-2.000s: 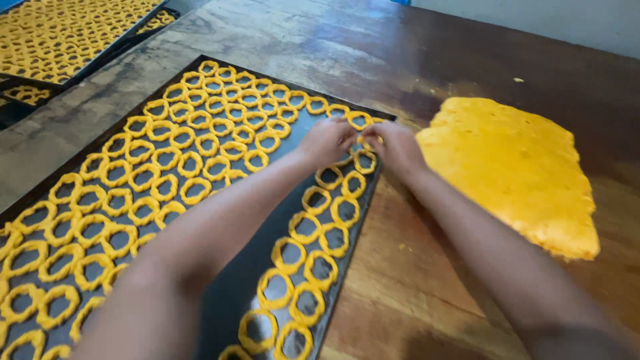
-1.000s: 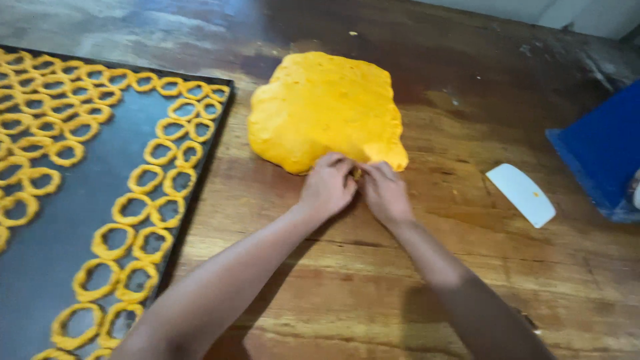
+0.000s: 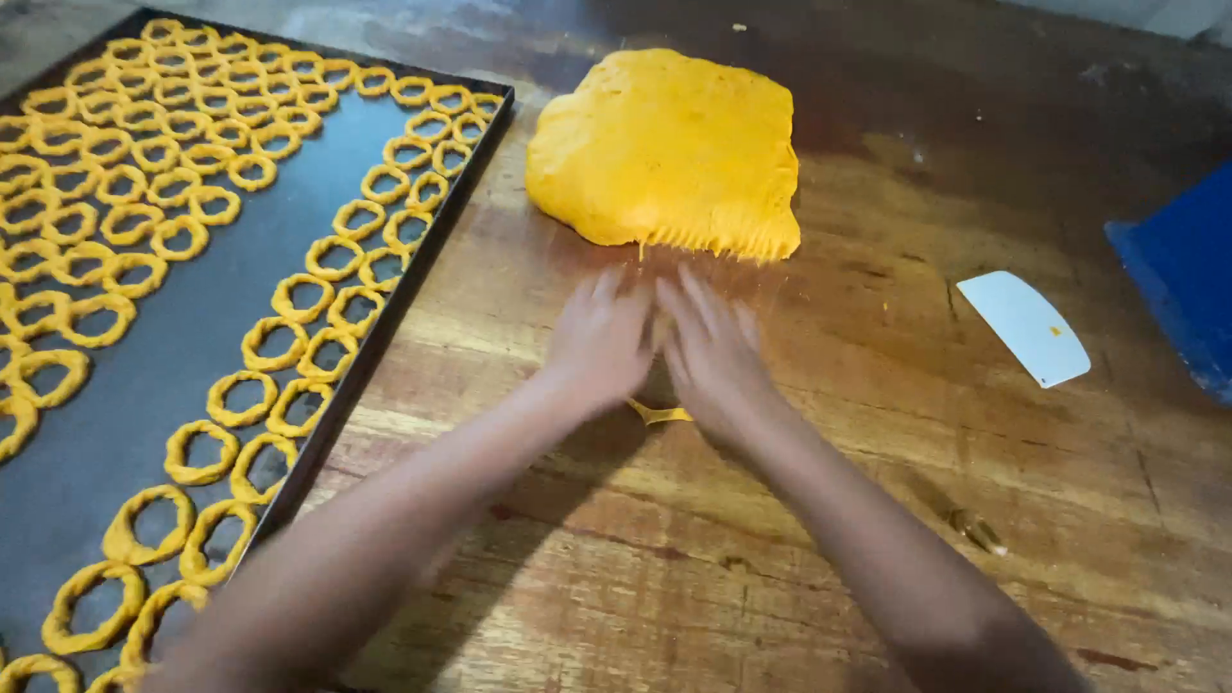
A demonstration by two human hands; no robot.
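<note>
A slab of yellow dough point(image 3: 669, 144) lies on the wooden table point(image 3: 866, 462), its near edge ragged. Just below that edge my left hand point(image 3: 602, 337) and my right hand point(image 3: 712, 351) are side by side, palms down and fingers stretched forward on or just over the wood. A thin strip of yellow dough point(image 3: 664, 415) shows between my wrists and under the right one; whatever else lies beneath the palms is hidden. To the left, a dark metal baking tray point(image 3: 279, 226) bears many twisted dough rings point(image 3: 243, 397).
A white plastic dough scraper point(image 3: 1025, 327) lies on the table to the right. Beyond it, at the right edge, is a blue object point(image 3: 1184, 269), perhaps a sheet or bag. A small shiny object point(image 3: 977, 531) rests near my right forearm. The tray's raised rim runs along my left side.
My hands were over the tray's far right corner, then came to the dough slab's near edge. Now they are nearer me, flat on or over the table. The view has swung right.
</note>
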